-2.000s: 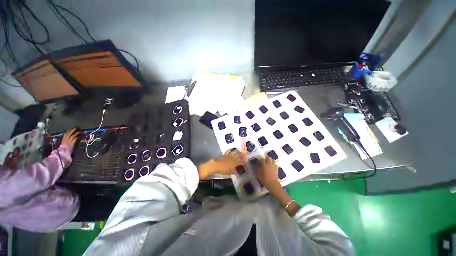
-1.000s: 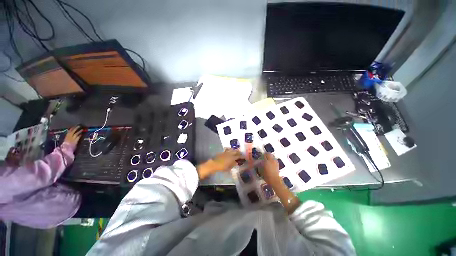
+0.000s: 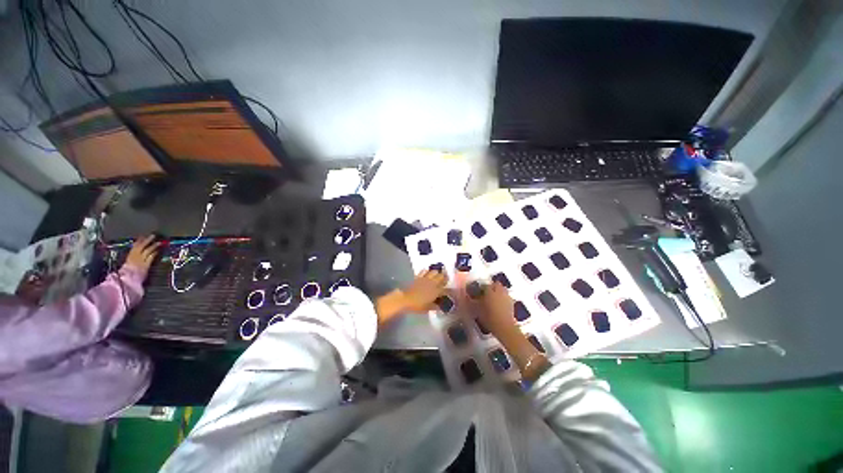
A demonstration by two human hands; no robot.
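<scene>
A white tray (image 3: 592, 268) with rows of dark square units lies at an angle on the grey bench, its near left corner over the bench edge. My left hand (image 3: 423, 292) is at the tray's left side, fingers bent over a dark unit (image 3: 444, 303). My right hand (image 3: 494, 308) is over the near left part of the tray, fingertips down among the units. A small reddish strip shows between the hands. The fingertips are too small and blurred to tell whether either hand grips a unit.
A monitor (image 3: 617, 83) and keyboard (image 3: 582, 164) stand behind. A black handheld device (image 3: 658, 266) with a cord lies right of the tray. Papers (image 3: 421, 185) lie behind left. A black tray of ringed units (image 3: 308, 249) is left, beside a neighbour's pink sleeve (image 3: 83, 319).
The view has shifted, so the bench items sit slightly lower and further right. Both hands stay over the tray's near left part, with small finger movements.
</scene>
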